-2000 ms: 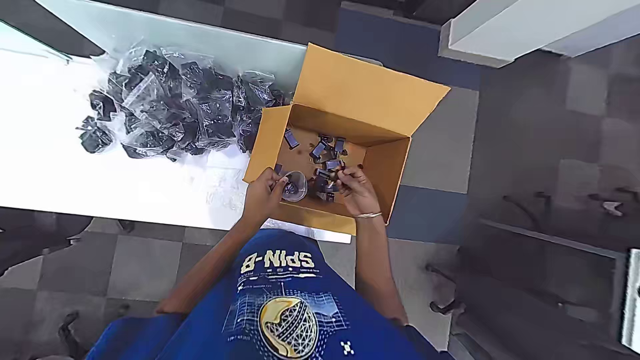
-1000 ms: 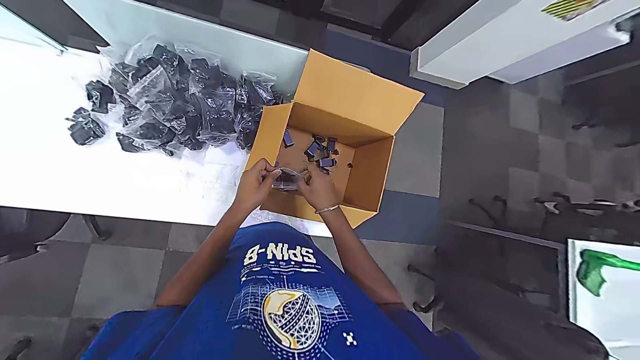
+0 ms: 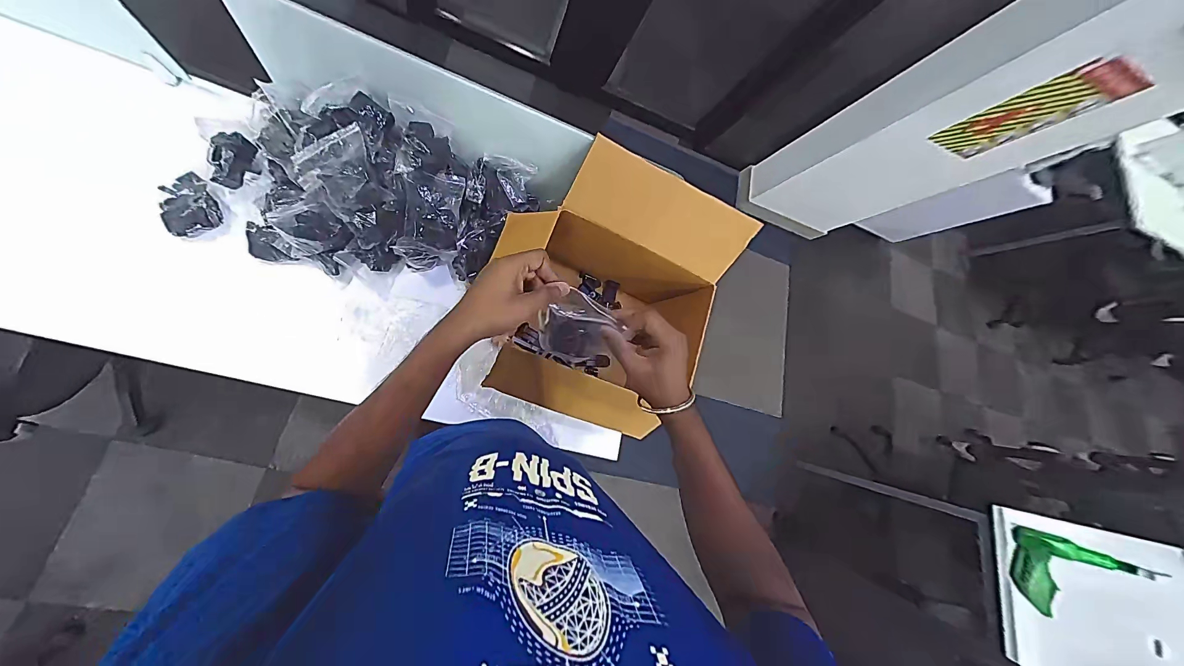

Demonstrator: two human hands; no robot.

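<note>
My left hand (image 3: 511, 294) pinches the upper left edge of a clear plastic bag (image 3: 575, 326), and my right hand (image 3: 653, 356) holds its right side. Something dark shows in or behind the bag; I cannot tell which. Both hands are over an open cardboard box (image 3: 581, 400). Inside the box lie several small dark parts (image 3: 599, 290), partly hidden by the bag and hands. Left of the box, a heap of clear bags with black items (image 3: 356, 190) covers part of the white table (image 3: 120, 222).
Empty-looking clear bags (image 3: 388, 324) lie on the table beside my left forearm. The box's raised flap (image 3: 647, 208) stands at its far side. A white cabinet or partition (image 3: 888, 120) is at upper right. A green drill-shaped tool (image 3: 1045, 564) lies on a white surface at lower right.
Two seconds ago my right hand was among the parts in the box; now both hands hold the clear bag above it. The view has shifted.
</note>
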